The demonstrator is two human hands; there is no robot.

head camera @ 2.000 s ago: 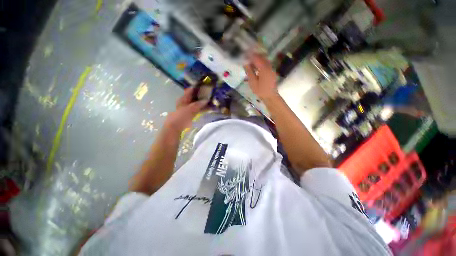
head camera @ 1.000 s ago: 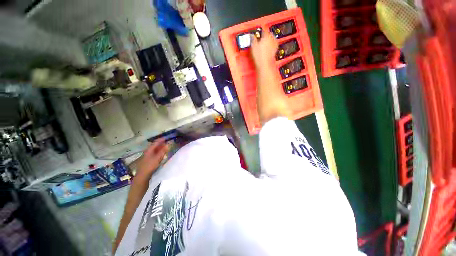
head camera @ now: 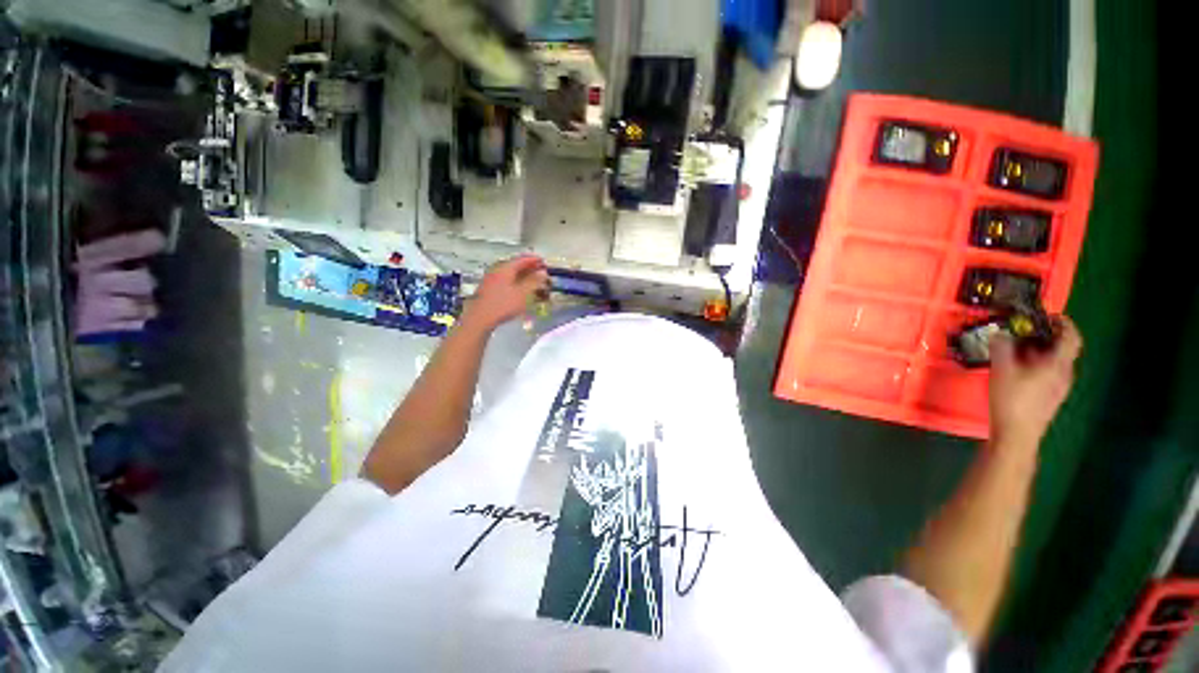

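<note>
My right hand [head camera: 1032,381] is at the lower right of a red-orange parts tray [head camera: 842,263]. Its fingers grip a black device unit [head camera: 976,342] with a yellow spot, which lies tilted over a right-column pocket. Several other black units sit in the tray, one of them in the top left pocket [head camera: 916,146]. My left hand [head camera: 506,292] is at the front edge of the benchtop machine, by the dark control strip, with its fingers curled. A small yellowish spot shows at the fingertips; I cannot tell if the hand holds anything.
The white-grey machine [head camera: 487,224] has a black fixture [head camera: 651,132] with a pale-faced unit. An orange button [head camera: 717,310] is on its front corner. A blue illustrated panel [head camera: 355,287] lies at the left. Another red tray [head camera: 1157,631] shows at the lower right. A green surface lies around the tray.
The view has turned, bringing the machine more in front. My right hand has gone from the tray's top left pocket to its lower right, where it has gripped a unit. A unit remains in the top left pocket.
</note>
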